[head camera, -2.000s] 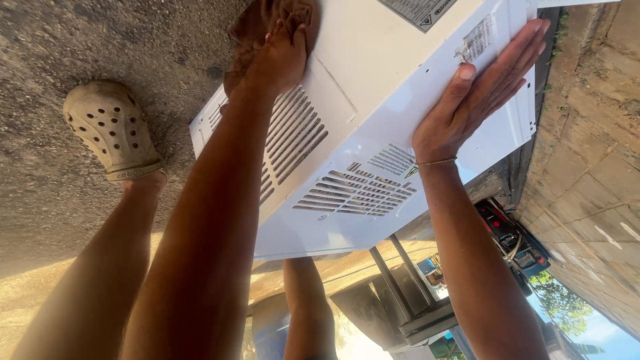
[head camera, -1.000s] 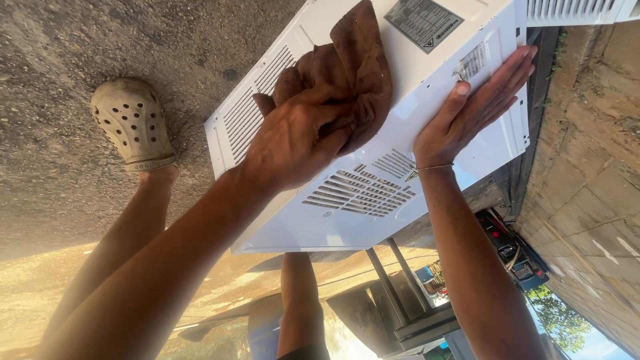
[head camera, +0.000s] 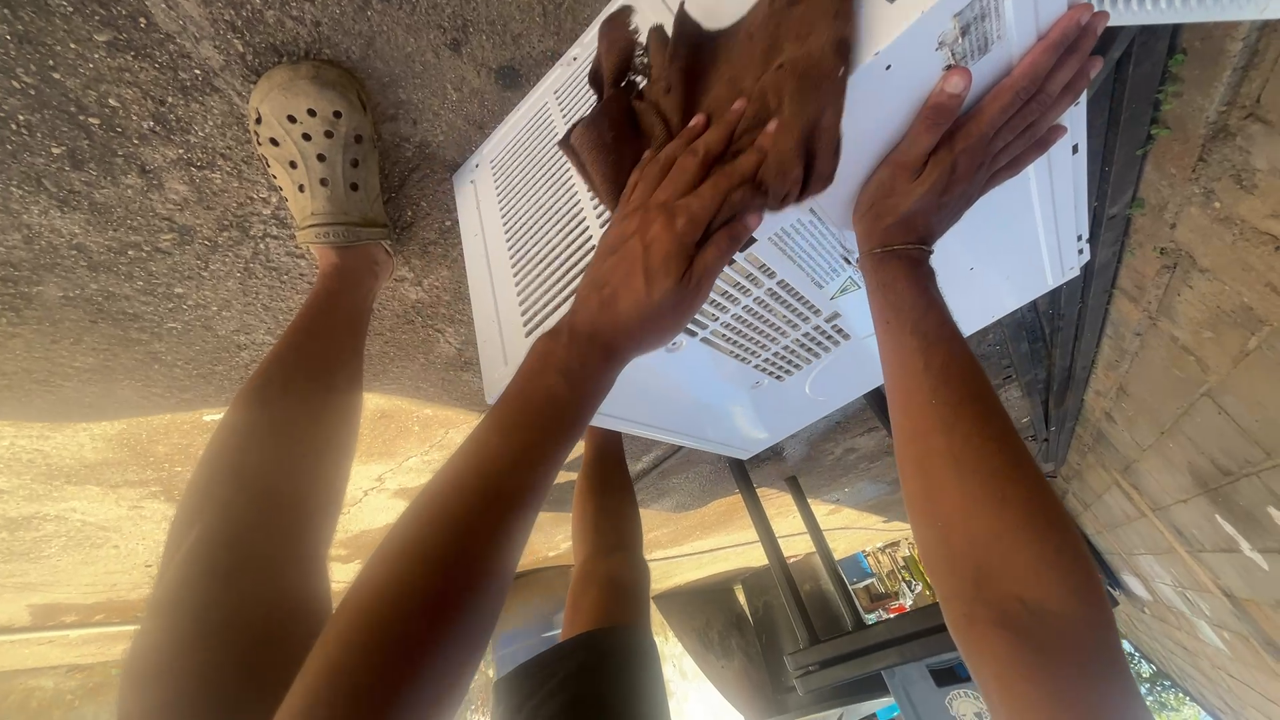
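A white sheet-metal appliance casing (head camera: 690, 400) with slotted vents, a warning triangle and printed labels lies tilted across the upper middle. My left hand (head camera: 665, 235) is on a bunched brown cloth (head camera: 700, 110), its fingers spread over the lower edge. The cloth covers part of the casing between the long louvres and the smaller slots. My right hand (head camera: 975, 135) rests flat on the casing's right part, fingers extended toward its edge near a worn label. A thin band circles that wrist.
Rough pavement surrounds a foot in a beige clog (head camera: 318, 155) at the left. Dark metal bars (head camera: 1095, 240) run beside the casing at right, near a paved brick surface (head camera: 1180, 360). Another white vented part (head camera: 1180, 10) shows at the top right. Black metal framework (head camera: 870, 640) stands lower down.
The left hand first moved rightward with the cloth from the casing's far left; the cloth is now spread more widely beneath its fingers. The right hand keeps its place. The view is closer now.
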